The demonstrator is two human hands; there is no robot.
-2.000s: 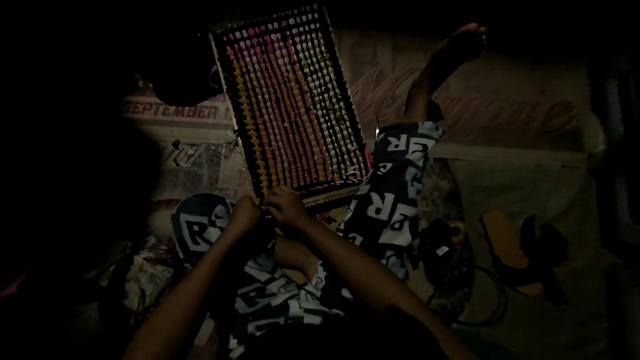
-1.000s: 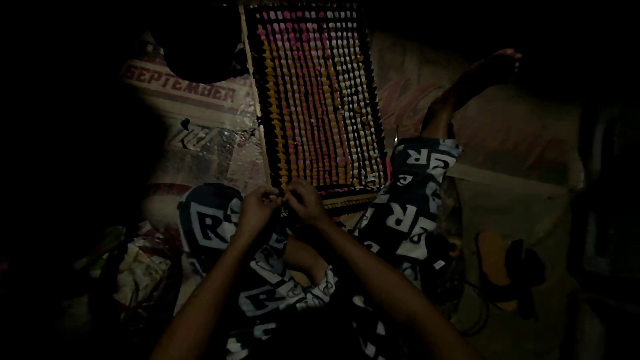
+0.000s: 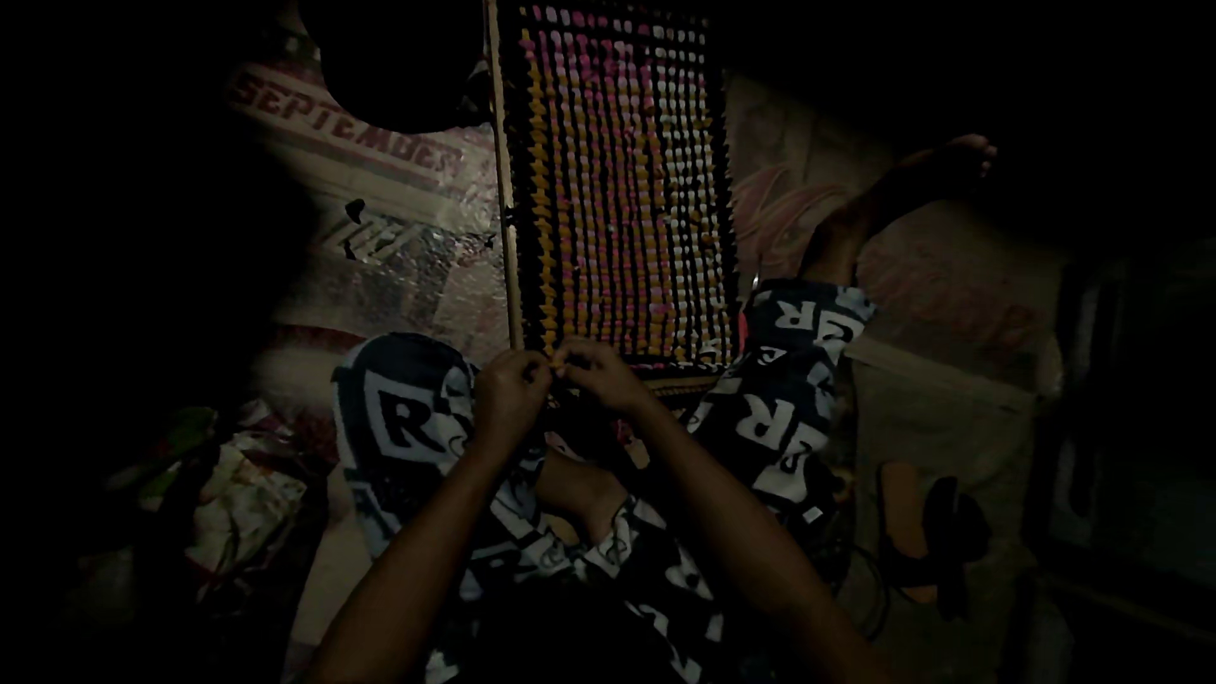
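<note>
A rectangular wooden frame (image 3: 508, 237) carries a woven textile (image 3: 617, 190) with rows of pink, orange and white tufts on black. At its near left corner, my left hand (image 3: 513, 385) and my right hand (image 3: 598, 375) meet, fingertips nearly touching. The fingers of both are pinched together around something small, perhaps an orange strip; the dim light hides what exactly it is. The frame's near end lies between my legs, in patterned shorts (image 3: 408, 408).
Printed sheeting (image 3: 418, 247) with large lettering covers the floor. A dark round object (image 3: 399, 66) stands beyond the frame's left side. Crumpled bags (image 3: 237, 503) lie at the left, sandals (image 3: 902, 522) at the right, with a dark cable near them.
The view has shifted, and the frame appears more upright in it. Both hands stay together at the frame's near left corner.
</note>
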